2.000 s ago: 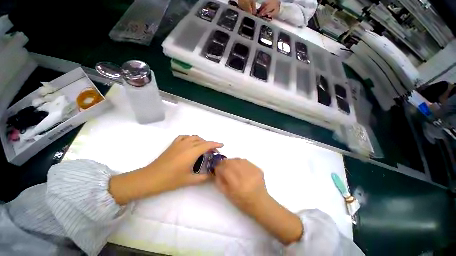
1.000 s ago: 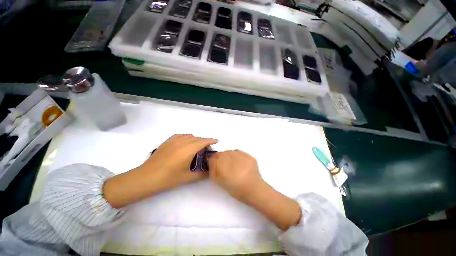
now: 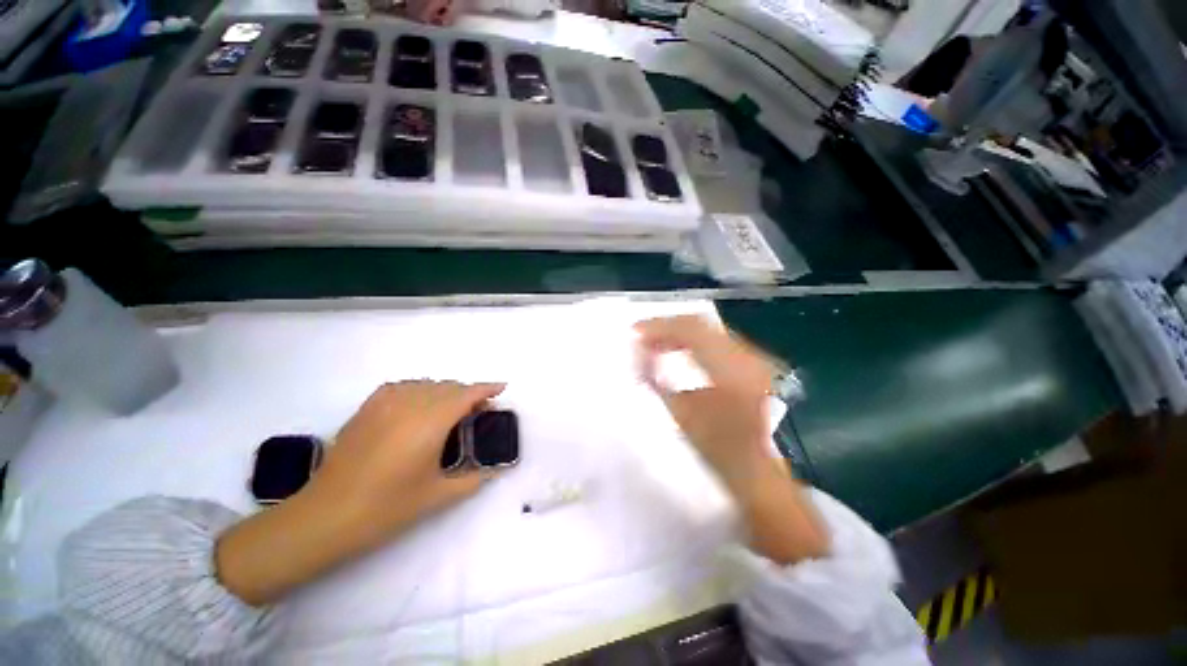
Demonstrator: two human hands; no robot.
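Observation:
My left hand (image 3: 371, 475) rests on the white mat (image 3: 391, 592) and holds a dark, square smartwatch body (image 3: 495, 440) with a silver rim between thumb and fingers. A second dark piece shows right beside it. Another smartwatch body (image 3: 284, 468) lies face up on the mat, left of my left hand. Small pale loose parts (image 3: 557, 497) with a dark tip lie right of the held body. My right hand (image 3: 723, 397) is blurred at the mat's right side; whether it holds anything is unclear. The green handle is not visible.
A blister tray (image 3: 391, 204) with several watch bodies stands beyond the mat. A frosted dispenser bottle (image 3: 98, 351) stands at left. A clear bag (image 3: 742, 245) lies right of the tray. White stacks (image 3: 775, 65) stand at the back. A person's hand (image 3: 423, 8) shows at the top edge.
My right hand has left the watch body and moved right. The view has turned right. The watch body on the mat and the small loose parts now show uncovered.

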